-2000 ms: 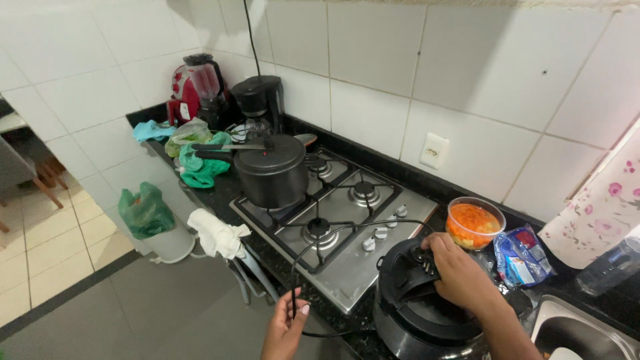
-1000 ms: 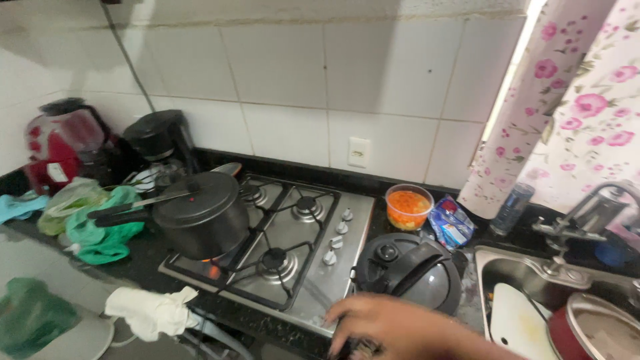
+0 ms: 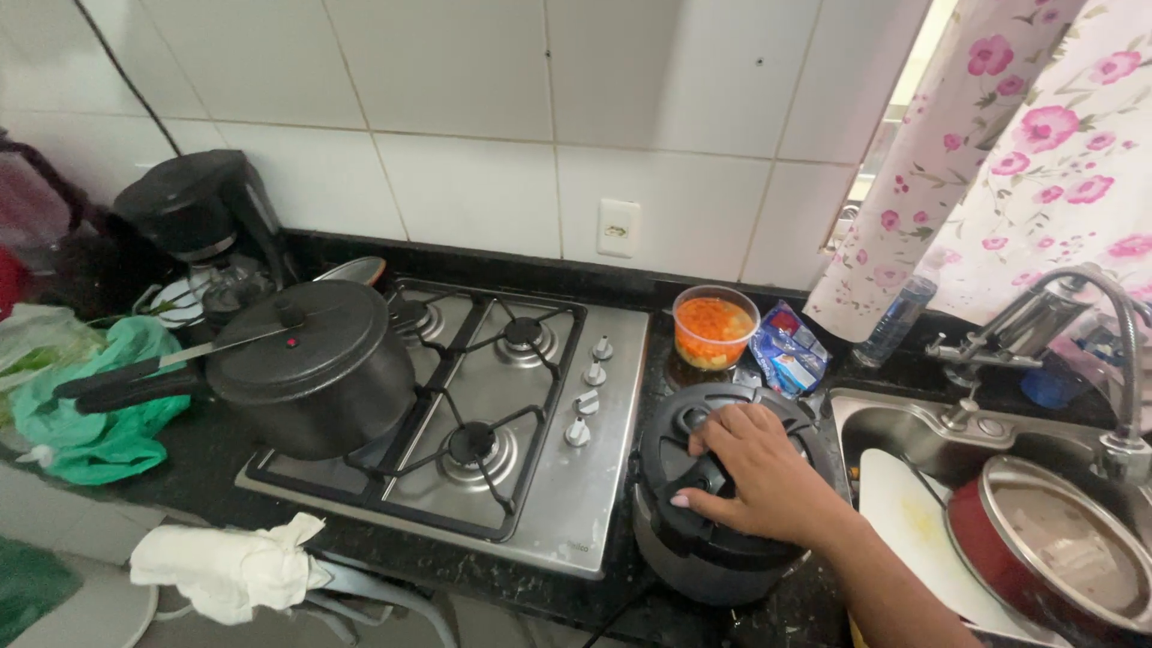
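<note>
My right hand [image 3: 756, 472] grips the lid handle of a black electric pressure cooker [image 3: 720, 571], which stands on the counter between the cooktop and the sink. My left hand is out of view. A round plastic tub of diced orange and pale vegetables [image 3: 715, 328] stands behind the cooker, with a blue plastic packet [image 3: 788, 353] beside it. On the left burners of the steel gas cooktop [image 3: 585, 486] sits a black stovetop pressure cooker [image 3: 315, 387], lid on, a knife [image 3: 216, 347] lying across its top.
The steel sink [image 3: 850, 409] at right holds a white cutting board [image 3: 900, 522] and a red pot [image 3: 976, 531] under a faucet [image 3: 1062, 297]. Far left are green plastic bags [image 3: 108, 423] and a black coffee maker [image 3: 193, 202]. A white cloth [image 3: 225, 567] hangs at the counter's front.
The view has swung right. My left hand, beside a black cord two seconds ago, has left view. My right hand, blurred in front of the cooker one second ago, is now on its lid.
</note>
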